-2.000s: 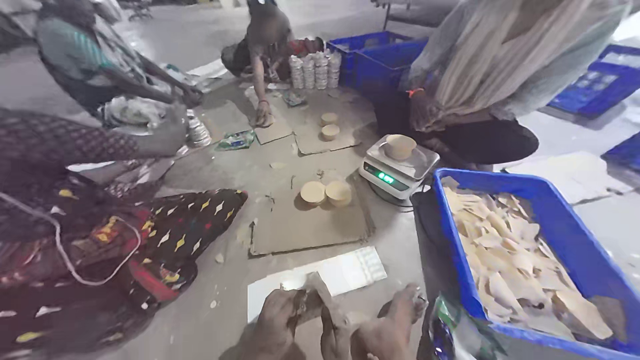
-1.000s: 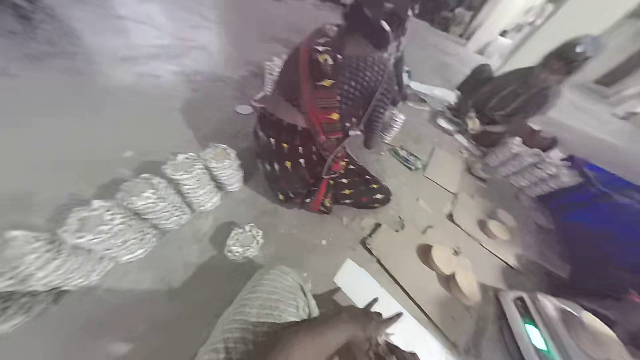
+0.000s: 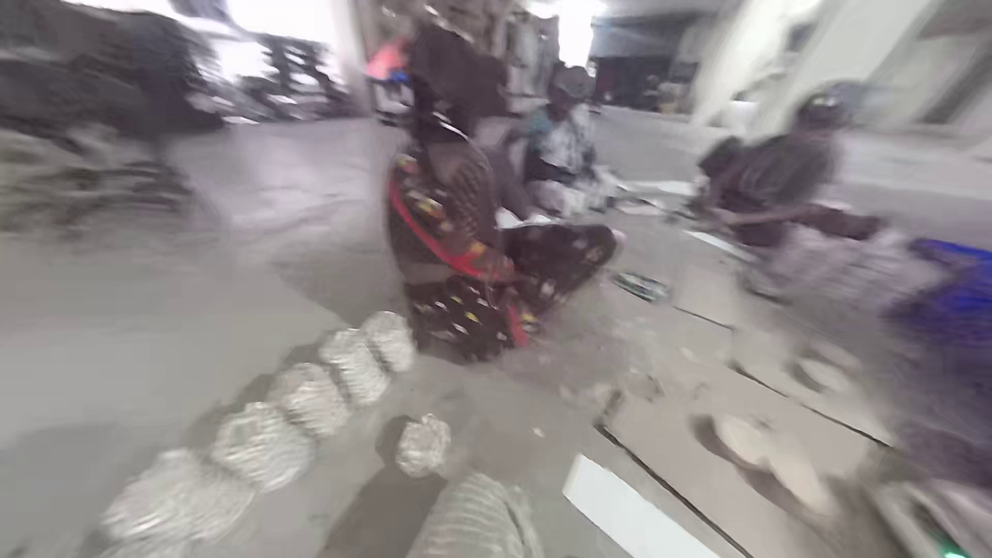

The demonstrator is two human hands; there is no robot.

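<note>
Neither of my hands shows in the blurred head view. Part of my striped garment (image 3: 477,519) is at the bottom edge. Just right of it lies a white sheet (image 3: 632,508) on the floor. Beyond the sheet, two round tan pieces (image 3: 767,457) rest on a flat cardboard sheet (image 3: 659,434). At the lower right corner is part of a digital scale (image 3: 914,511) with a green display. A small silvery bundle (image 3: 424,445) sits on the floor ahead of my garment.
Stacks of silvery, crinkled pieces (image 3: 263,446) run diagonally at the left. A person in dark patterned clothing (image 3: 473,256) sits ahead. Two people (image 3: 562,147) (image 3: 790,170) sit farther back. A green packet (image 3: 640,286) lies on the floor; something blue (image 3: 957,294) is at the right edge.
The view has swung far left and up. My hands, seen at the bottom in both earlier frames, are out of view. The blue tray of tan scraps is out of view too.
</note>
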